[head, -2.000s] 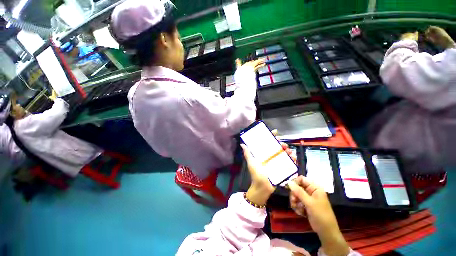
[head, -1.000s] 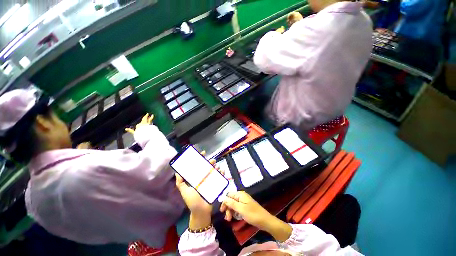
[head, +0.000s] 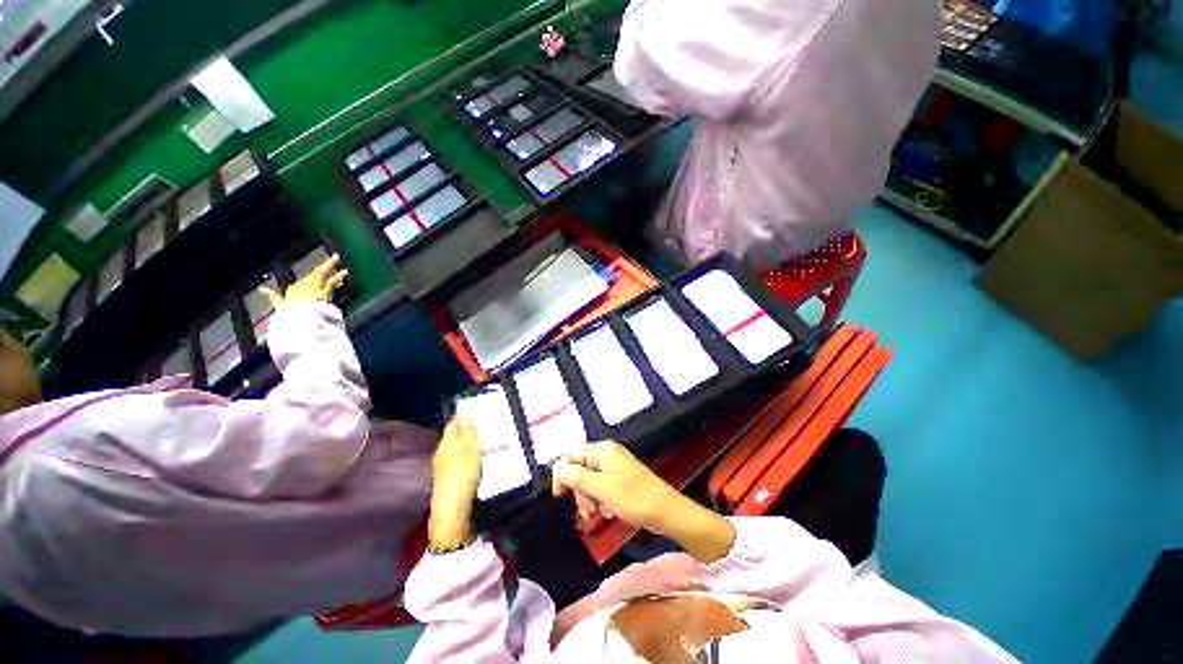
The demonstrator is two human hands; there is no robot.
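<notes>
A smartphone with a white face lies at the leftmost slot of the black phone tray. My left hand is at this phone's left edge, with its fingers partly hidden, and still holds it. Several other white-faced phones lie side by side in the tray, some with a red line across, such as the far-right phone. My right hand is just in front of the tray, fingers pinched on what looks like a small pale scrap, blurred.
Behind the tray, a red bin holds grey-white sheets. Red slatted plastic is under and beside the tray. A worker is at the left, another ahead. More phone trays lie on the green bench. A cardboard box is at the right.
My left hand has lowered the phone from above the tray into the leftmost slot. My right hand has parted from the phone's lower end. The view has turned right and down.
</notes>
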